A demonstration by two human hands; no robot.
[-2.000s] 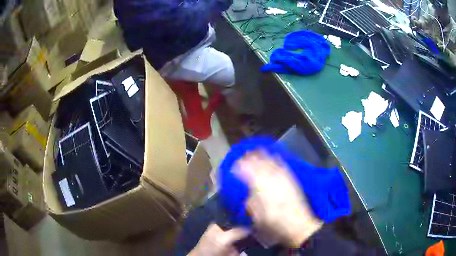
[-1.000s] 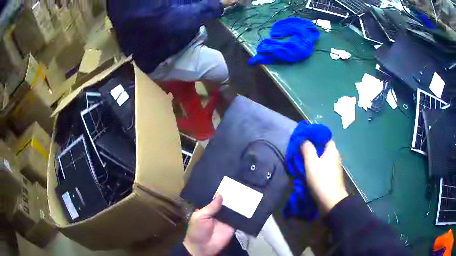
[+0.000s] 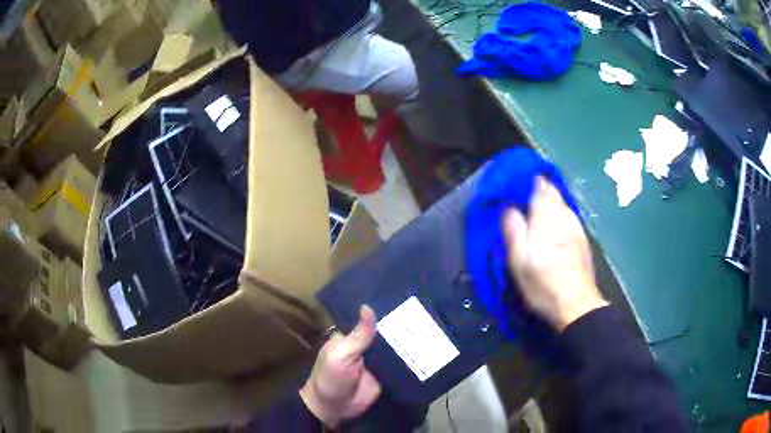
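A solar panel (image 3: 397, 279) is held tilted in front of me, its matte black back facing me with a white rating label (image 3: 418, 337) on it. My left hand (image 3: 345, 372) grips the panel's near left edge, thumb on the back beside the label. My right hand (image 3: 554, 258) holds a crumpled blue cloth (image 3: 499, 211) pressed on the panel's right part. The cloth covers that part, including most of the junction box; small round spots show beside it.
An open carton (image 3: 287, 203) full of panels stands at left, more cartons (image 3: 63, 194) behind. A person (image 3: 363, 63) sits by a red stool (image 3: 351, 144). The green bench (image 3: 630, 254) at right bears panels (image 3: 734, 114), white scraps (image 3: 665, 145) and another blue cloth (image 3: 541, 42).
The cloth, wiping out of clear view two seconds ago and at the panel's right edge one second ago, now lies over its upper right part. The panel has turned slightly.
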